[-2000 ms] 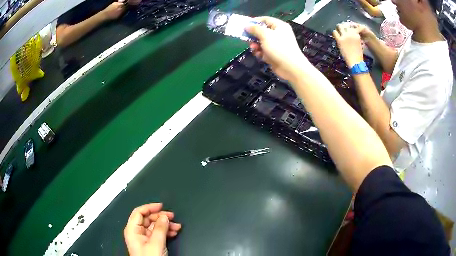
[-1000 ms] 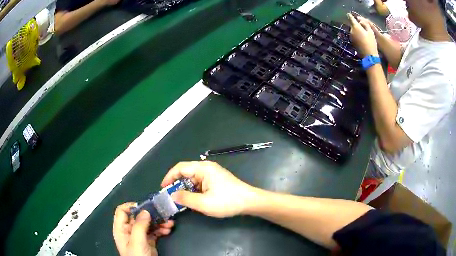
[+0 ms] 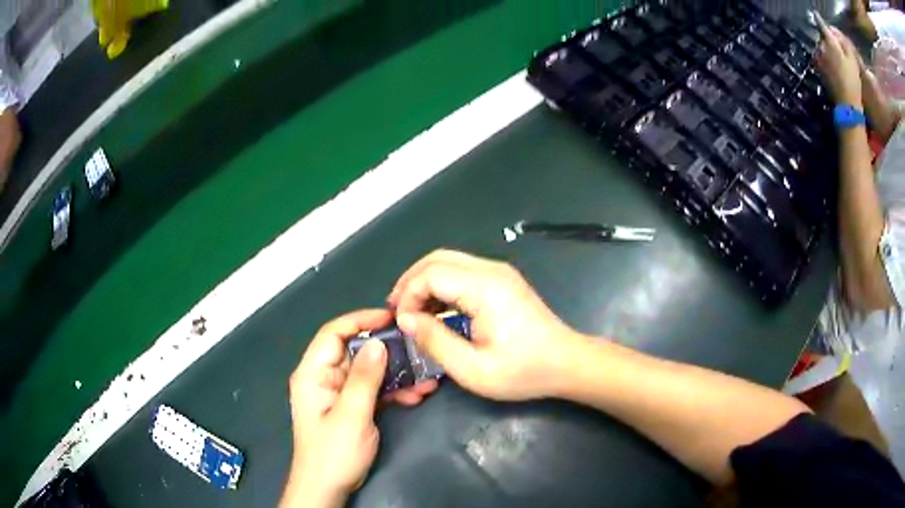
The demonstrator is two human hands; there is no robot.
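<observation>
My left hand [image 3: 342,392] and my right hand [image 3: 486,327] hold a small phone circuit board [image 3: 409,359] between them over the bench. The board shows a dark rectangle near my left thumb, a greyish middle and a blue end under my right fingers. My fingers hide much of it. A spare circuit board [image 3: 196,446], white keypad area and blue end, lies on the bench at lower left. Tweezers [image 3: 585,232] with a dark handle and silver tip lie beyond my right hand, a small white scrap [image 3: 511,233] at their left end.
A black blister tray [image 3: 714,149] with pocketed parts is at upper right. Two phone units [image 3: 99,174] lie on the green conveyor [image 3: 327,129] at left, beyond the white edge strip [image 3: 347,228]. Another worker's arm with a blue wristband [image 3: 849,117] is at far right. Black plastic shows at lower left.
The view has shifted, bringing the spare board into sight. My right hand carried the board from near the tray to my left hand; both now hold it, with my right fingers closer over it.
</observation>
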